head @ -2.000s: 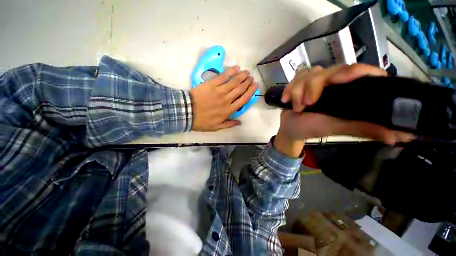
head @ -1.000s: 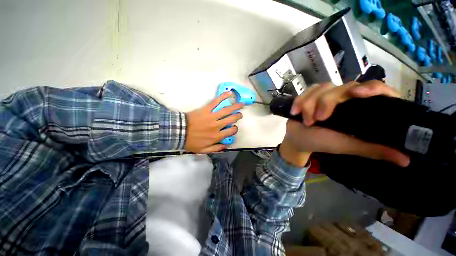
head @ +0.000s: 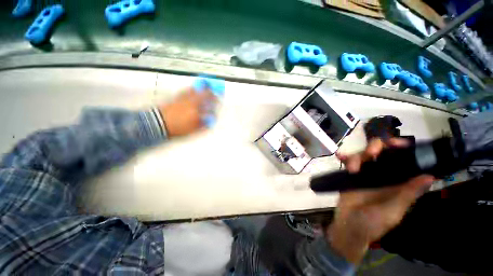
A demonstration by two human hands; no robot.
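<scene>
My left hand (head: 186, 114), blurred, grips a light-blue controller housing (head: 210, 89) above the bench, near the belt's edge rail. The fingers cover part of the housing. My right hand (head: 373, 199) holds the black electric screwdriver (head: 378, 168), its nose pointing left, in front of the screw feeder. The bit cannot be made out. The grey-and-black screw feeder (head: 319, 129) stands on the bench between my hands, with its silvery pickup point (head: 289, 149) on the white front.
The green conveyor belt (head: 211, 32) runs along the far side with several blue housings (head: 306, 55) and a clear plastic piece (head: 257, 52). A black curved object (head: 382, 128) is right of the feeder. Brown cardboard (head: 357, 6) lies beyond the belt. A dark sleeve or garment is at the right.
The view has shifted towards the belt. My left hand has moved away from the screwdriver with the housing, towards the belt. The screwdriver's nose is now apart from the housing.
</scene>
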